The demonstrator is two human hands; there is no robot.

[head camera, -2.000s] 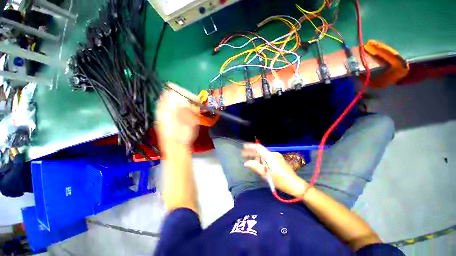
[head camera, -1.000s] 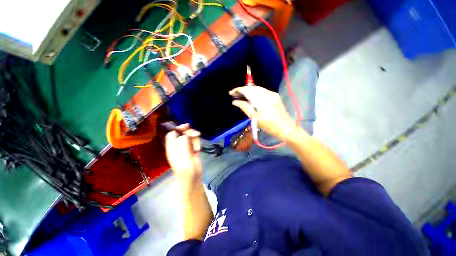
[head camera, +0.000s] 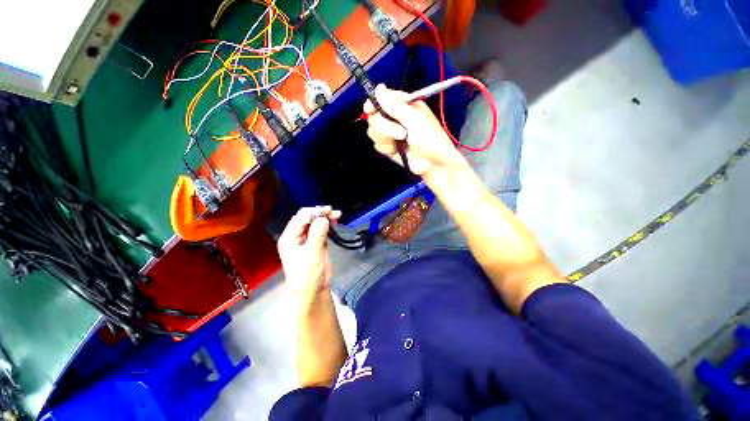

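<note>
My right hand (head camera: 409, 131) grips a black cable end (head camera: 370, 89) at a test connector (head camera: 349, 57) on the orange-brown fixture board (head camera: 335, 72). The same hand holds the test probe (head camera: 436, 87), its pale body pointing right and its red tip showing at the left of the fingers. The red probe lead (head camera: 493, 123) loops from it up to the board's top end. My left hand (head camera: 306, 248), nearer my body, pinches the other cable end (head camera: 322, 214) between thumb and fingers. Black cord (head camera: 349, 240) hangs beside the left fingers. The fingers partly hide both cable ends.
Yellow, white and red fixture wires (head camera: 238, 70) lie behind the board. An orange clamp (head camera: 197, 215) is at its near end. The blue bin (head camera: 386, 207) is below. The black cable pile (head camera: 74, 238), red bin (head camera: 197, 279), blue stool (head camera: 156, 382) and tester (head camera: 70, 49) are left.
The view has swung since the first frame. My right hand has moved up to the board and taken hold of a cable end there; the probe now points sideways. My left hand stays low with its end.
</note>
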